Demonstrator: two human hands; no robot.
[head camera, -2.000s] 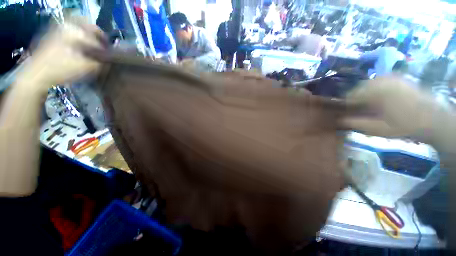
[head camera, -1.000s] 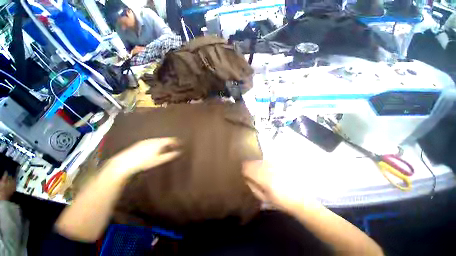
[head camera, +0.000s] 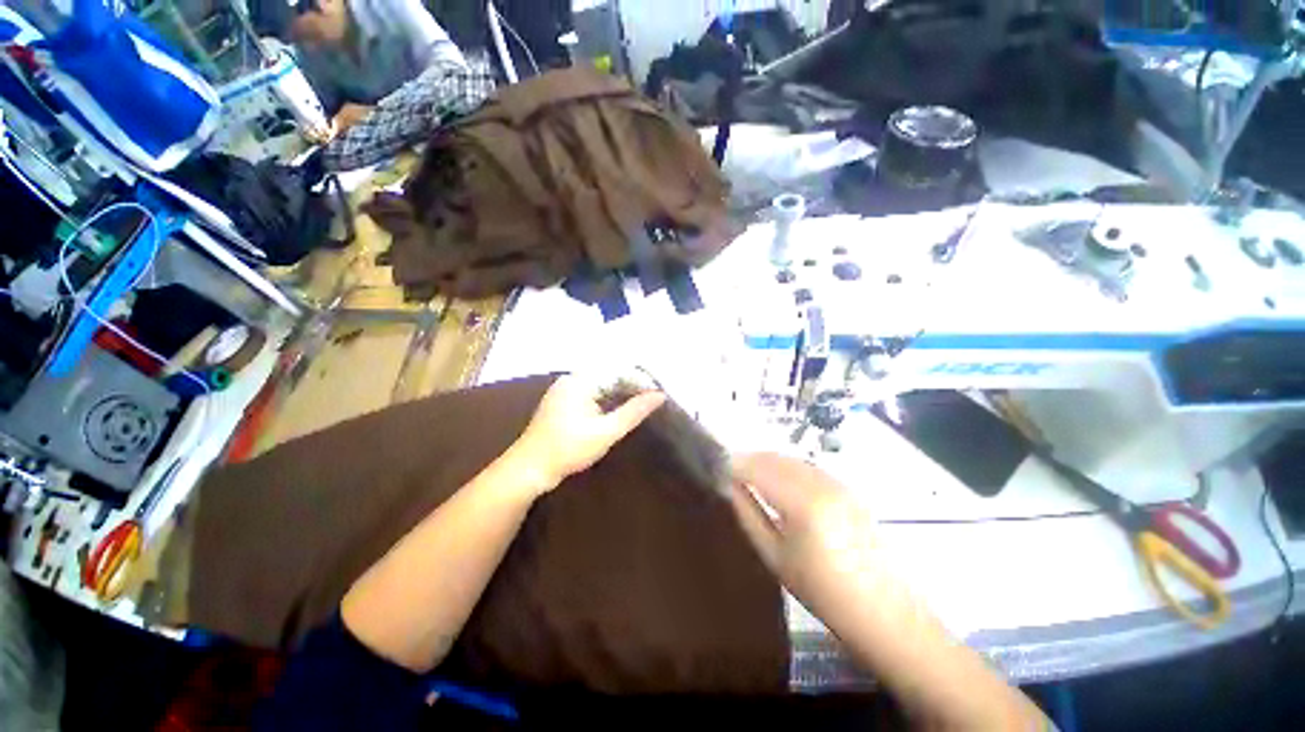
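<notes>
A brown garment panel (head camera: 616, 558) lies over the table's front, its right edge running between my hands. My left hand (head camera: 584, 426) grips the panel's upper corner. My right hand (head camera: 790, 518) pinches the right edge lower down, slightly blurred. The white sewing machine (head camera: 1002, 336) with a blue stripe stands to the right. Its presser foot and needle area (head camera: 813, 418) is right of my left hand; the cloth lies left of it, apart from it.
A pile of brown pieces (head camera: 573, 179) with dark tabs lies behind. Scissors (head camera: 1185, 561) and a flat black rectangle (head camera: 952, 438) lie under the machine arm. More scissors (head camera: 115, 555) lie at far left. A black round container (head camera: 930, 150) stands behind the machine. A person (head camera: 387, 65) sits beyond.
My left hand has moved right and up to the panel's corner. My right hand has shifted slightly right along the edge. The panel has turned, with its upper corner nearer the machine.
</notes>
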